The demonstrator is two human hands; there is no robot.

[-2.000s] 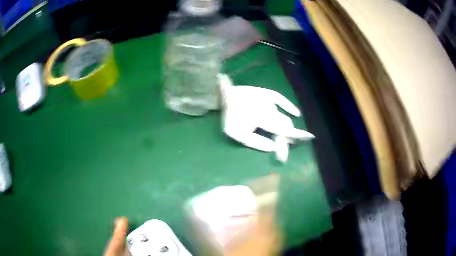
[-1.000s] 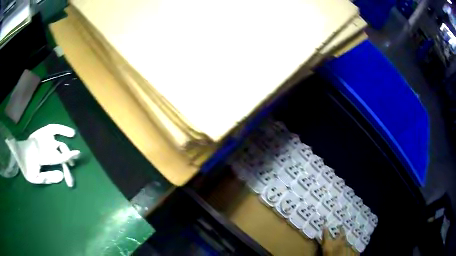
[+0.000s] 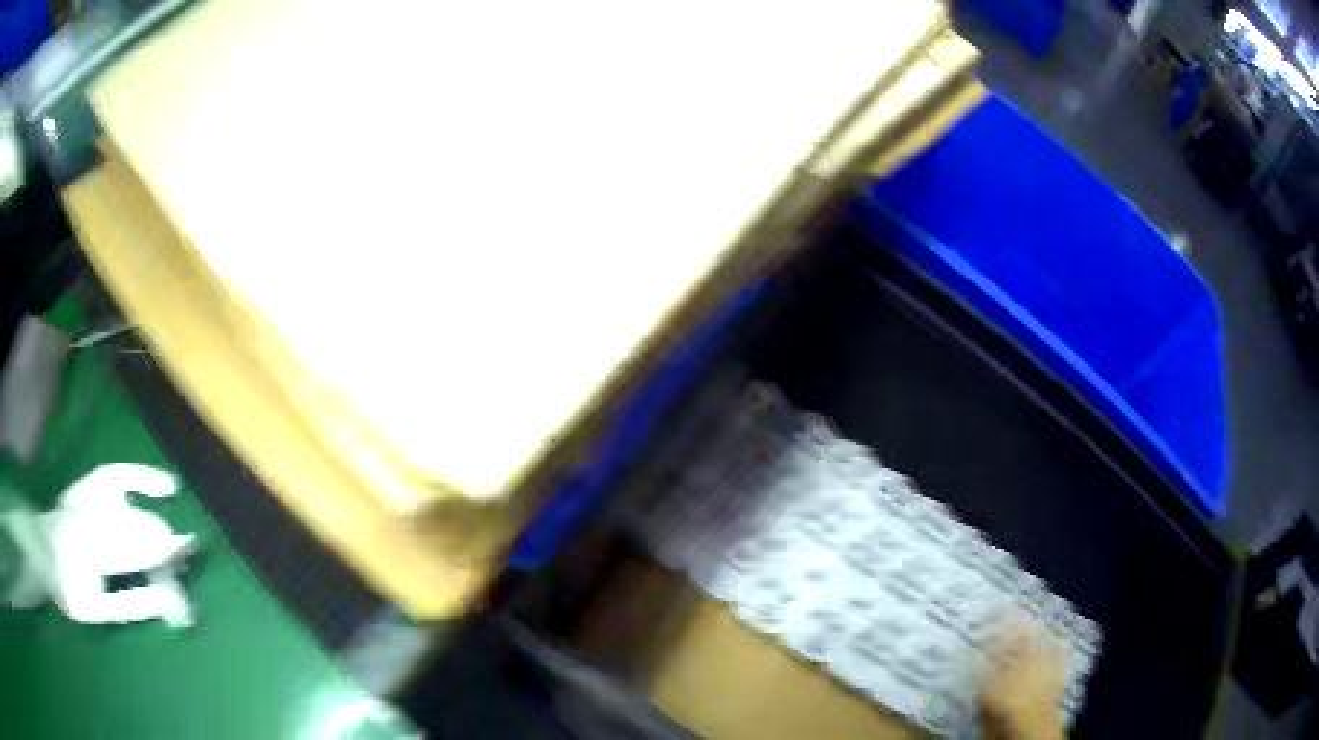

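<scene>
Rows of white plug adapters lie on a brown cardboard sheet inside the black tote at the lower right; they are blurred. One of my hands, blurred and cut off by the bottom edge, is over the near right end of the rows. It looks like my right hand; whether it holds an adapter cannot be told. My left hand is out of the picture.
A tall stack of cardboard sheets overhangs the tote's left side. A blue tote stands beyond. A white glove lies on the green bench at left.
The view has swung right from the bench to the tote; the bottle and tapes left the view. Since a second ago, the hand has shifted slightly right over the adapters.
</scene>
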